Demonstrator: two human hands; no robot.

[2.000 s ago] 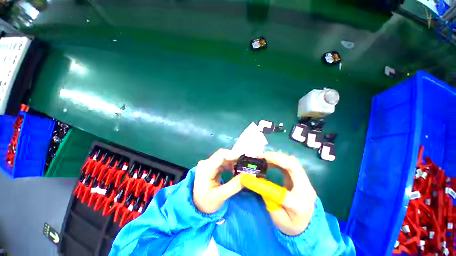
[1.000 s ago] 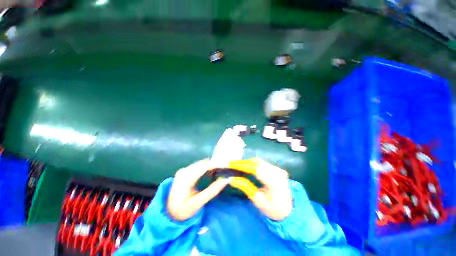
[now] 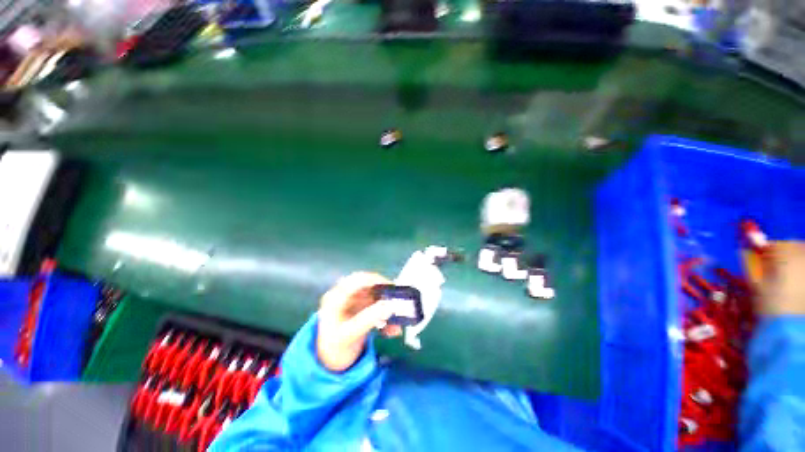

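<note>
My left hand (image 3: 347, 320) is bare and holds a small black rounded unit (image 3: 404, 306) with a pale patch on its face, just in front of the white crumpled wipe (image 3: 427, 287). My right hand (image 3: 783, 275), with an orange finger cot, is over the large blue bin at the right edge, partly blurred. A red strap part (image 3: 752, 235) with a white label shows at its fingertips and seems pinched there. More red parts (image 3: 710, 344) lie below it in the bin.
The large blue bin (image 3: 631, 256) stands right. A white bottle (image 3: 506, 209) and several black-and-white modules (image 3: 538, 282) lie on the green bench (image 3: 291, 203). A black tray (image 3: 231, 328) of red pieces, a small blue bin (image 3: 66, 331) and a green bin (image 3: 124, 340) are left.
My right hand has let go of the black unit and moved right to the large blue bin. My left hand keeps the unit, its pale patch now showing. The view has shifted.
</note>
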